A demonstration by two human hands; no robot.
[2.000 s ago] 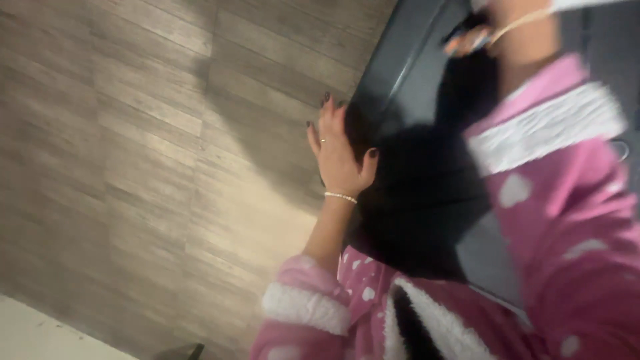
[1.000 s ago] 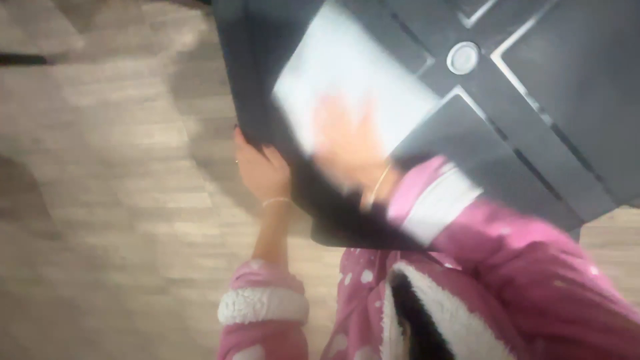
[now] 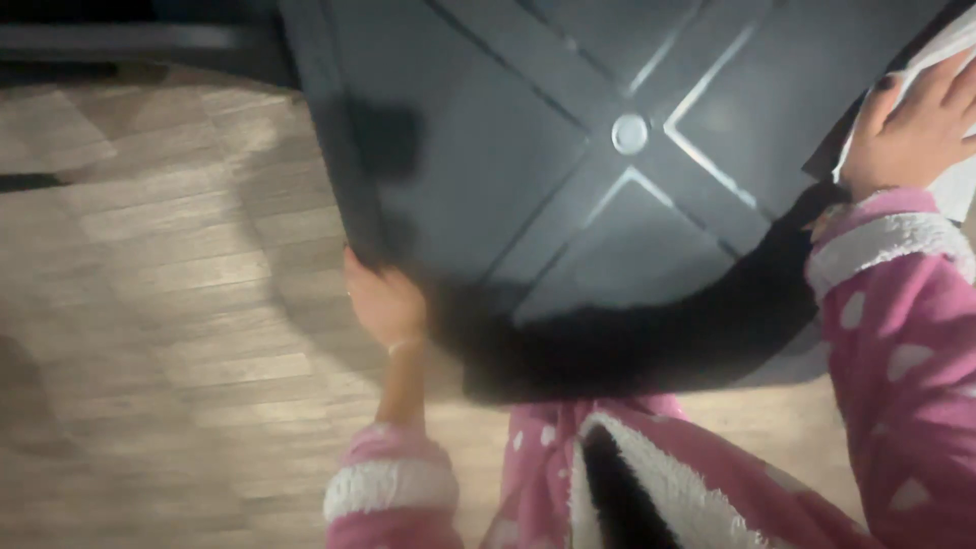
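Observation:
A dark grey plastic panel (image 3: 549, 229) with a raised X pattern and a round boss at its centre fills the upper middle. My left hand (image 3: 387, 305) grips its lower left edge, the fingers partly hidden by the panel. At the far right, my right hand (image 3: 911, 126) lies spread on a white cloth or sheet (image 3: 949, 38), pressing it against the panel's right edge. Part of that hand and of the white piece runs out of the frame.
Wood-look plank flooring (image 3: 191, 305) spreads out at the left and below. A dark bar-like object (image 3: 145, 36) stands at the upper left beside the panel. My pink robe with white hearts hangs just below the panel.
My right hand and the white piece have moved from the panel's left part to its right edge. My left hand stays at the left edge. The view has shifted a lot.

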